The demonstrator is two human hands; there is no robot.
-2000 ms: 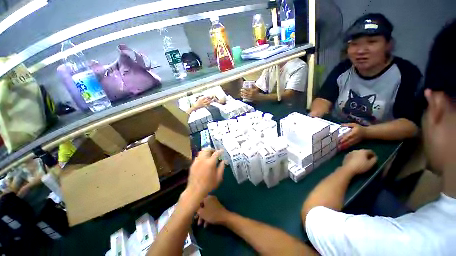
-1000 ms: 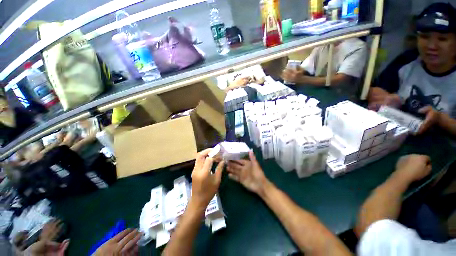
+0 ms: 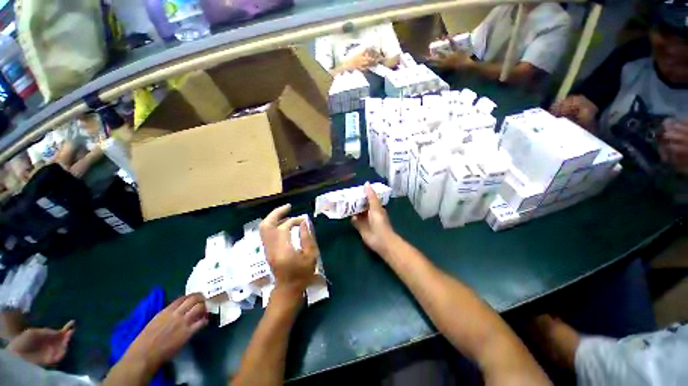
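My right hand (image 3: 372, 223) holds a white carton (image 3: 348, 202) lying level above the green table, with an open flap at its left end. My left hand (image 3: 289, 252) is over a loose group of white open-flap cartons (image 3: 219, 277) at left of centre, its fingers apart; part of a carton shows behind its fingers, and I cannot see a grip on it. Rows of upright open-flap cartons (image 3: 462, 181) stand right of centre. Beside them is a block of closed cartons (image 3: 539, 151).
A large open brown box (image 3: 207, 167) is at the back, with a single blue-marked carton (image 3: 352, 134) beside it. A neighbour's hand (image 3: 177, 320) touches the loose cartons, near a blue cloth (image 3: 138, 324). Black packs (image 3: 113, 207) lie left. A shelf edge crosses above.
My left hand has left the held carton and moved down-left to the loose cartons. My right hand now holds the carton alone. The view has tilted down.
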